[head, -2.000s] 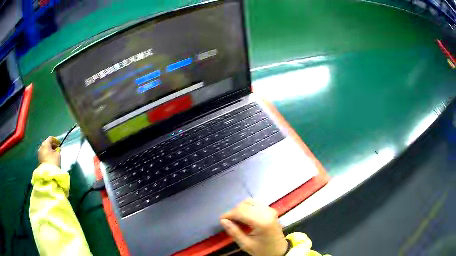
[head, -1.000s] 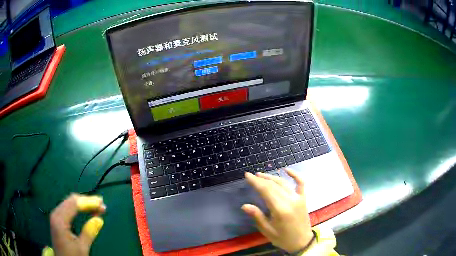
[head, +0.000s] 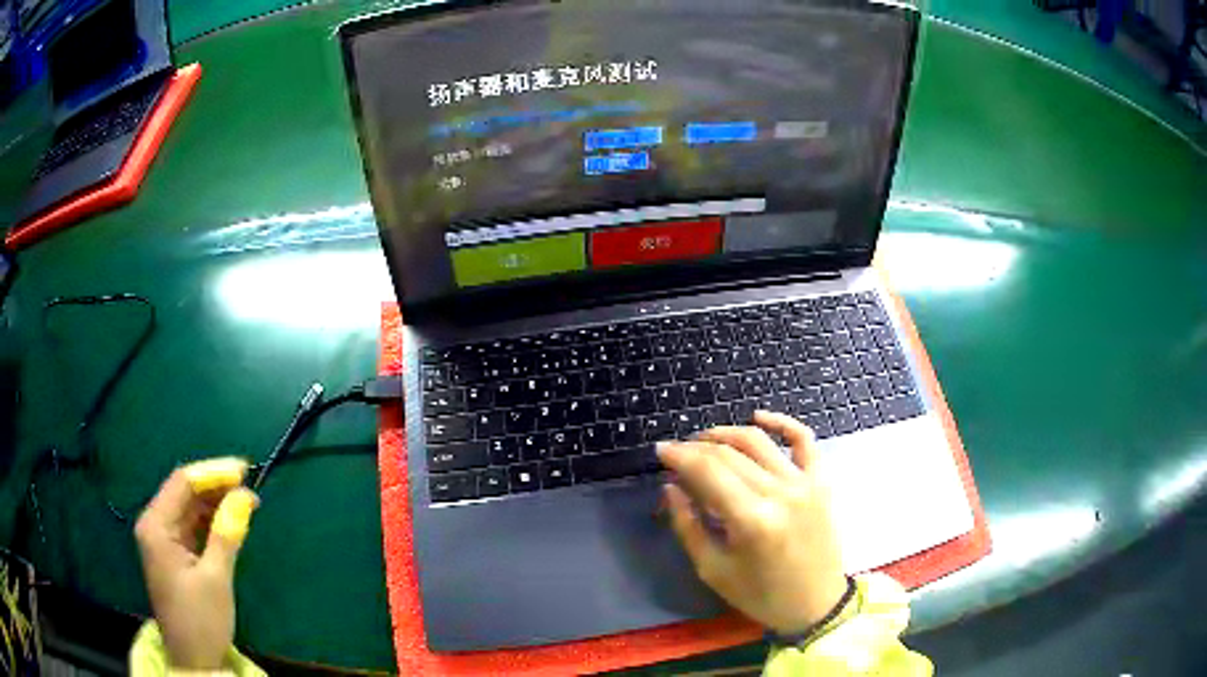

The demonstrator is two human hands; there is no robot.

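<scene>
The grey laptop (head: pixel 569 569) lies open on a red-orange pad (head: pixel 404 529). Its screen (head: pixel 530 172) shows a white Chinese heading and green and red buttons. My left hand (head: pixel 196 562), with yellow-covered thumb and fingertip, is at the lower left. Its fingertips pinch a thin black cable (head: pixel 281 443), whose free plug end points up near the laptop's left side. A thicker black lead with a chunky plug (head: pixel 383 390) is at the laptop's left edge. My right hand (head: pixel 768 529) is over the touchpad area, fingers curved near the space bar, holding nothing.
Another laptop (head: pixel 99 132) on a red-orange pad (head: pixel 146 146) stands at the upper left. A loose black cable (head: pixel 119 364) lies on the glossy green bench (head: pixel 1072 344) at the left. A yellow bundle (head: pixel 16 615) shows at the lower left edge.
The view has shifted, so the laptop appears further right. The thin cable's plug has moved away from the laptop's left edge towards my left hand. My left fingertips have closed together.
</scene>
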